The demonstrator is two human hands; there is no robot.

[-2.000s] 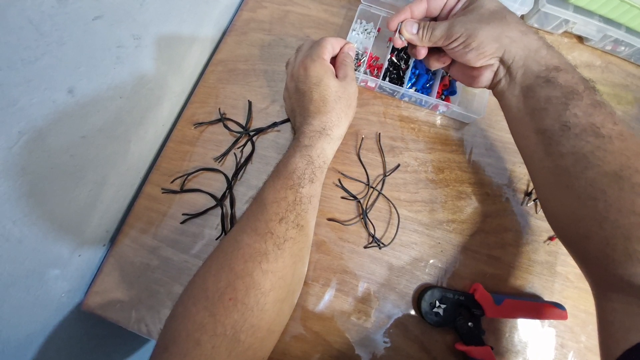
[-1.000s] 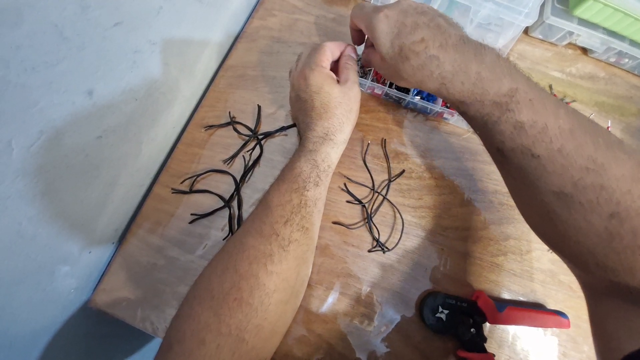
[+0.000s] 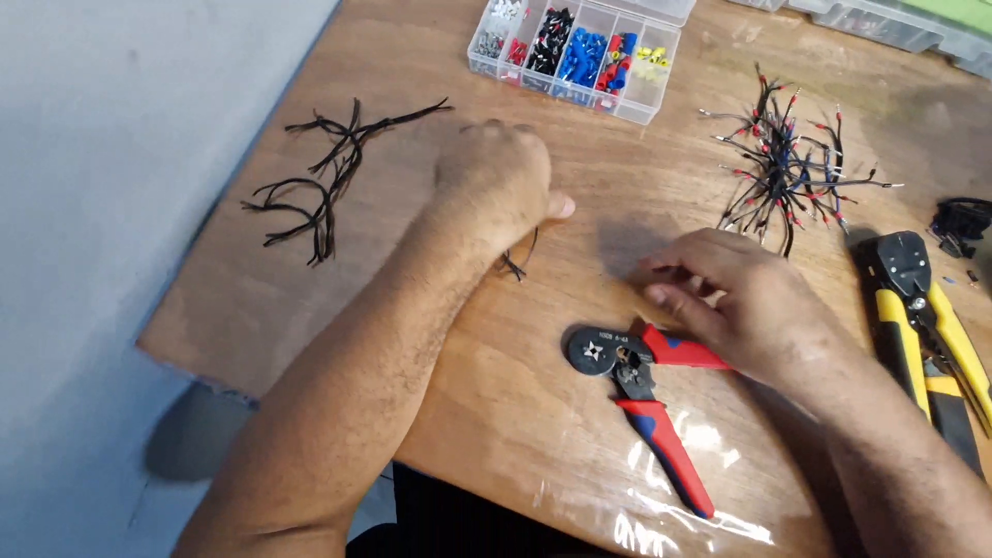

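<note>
My left hand (image 3: 500, 178) is over the middle of the wooden table, back up; its fingertips are hidden, so what it holds cannot be told. Thin black wires (image 3: 513, 267) stick out beneath it. My right hand (image 3: 705, 298), fingers apart and curled, hovers by the upper handle of a ferrule crimping tool (image 3: 620, 360) with red and blue handles, which lies with its handles spread. Black wires (image 3: 333, 182) lie in a loose group at the left. A bunch of wires with mostly red ferrules (image 3: 779, 167) lies behind my right hand.
A clear plastic compartment box (image 3: 570, 89) of coloured terminals stands at the back. Yellow and black wire strippers (image 3: 903, 302) lie at the right, near a dark coil (image 3: 963, 221). More plastic cases (image 3: 868, 27) stand at the back right. The table's left edge borders a pale wall (image 3: 116, 178).
Both hands have left the terminal box and come nearer; the right hand is now by the crimping tool. The view has shifted to the right.
</note>
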